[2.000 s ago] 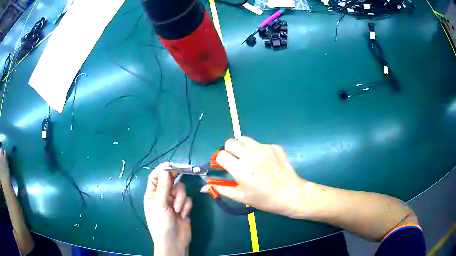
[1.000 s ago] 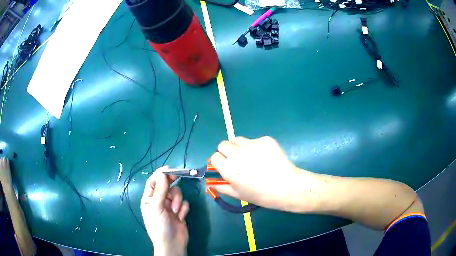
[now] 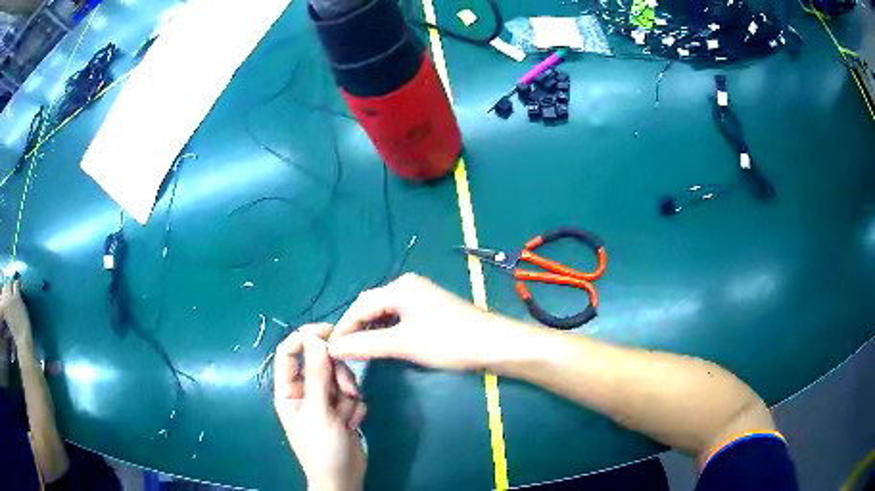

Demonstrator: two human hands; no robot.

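Observation:
My left hand (image 3: 321, 403) is at the lower centre, its thumb and fingers pinched on a thin wire end. My right hand (image 3: 408, 321) meets it from the right, thumb and forefinger pinched at the same spot. The wire end between the fingertips is very small and mostly hidden. Thin black cables (image 3: 336, 206) lie in loose loops on the bench beyond my hands. The scissors (image 3: 552, 275), with orange and black loop handles, lie on the bench right of the yellow tape, blades pointing left.
A red and black heat gun (image 3: 408, 125) stands ahead. A white paper sheet (image 3: 177, 105) lies left of it. Black plastic parts (image 3: 549, 96), a pink pen (image 3: 541, 67) and a cable pile (image 3: 710, 29) are at the back. Another person's arm (image 3: 34, 384) is at the left edge.
My right hand has let go of the scissors, which now lie on the bench to the right, and has moved left to the left hand's fingertips. The view has shifted slightly.

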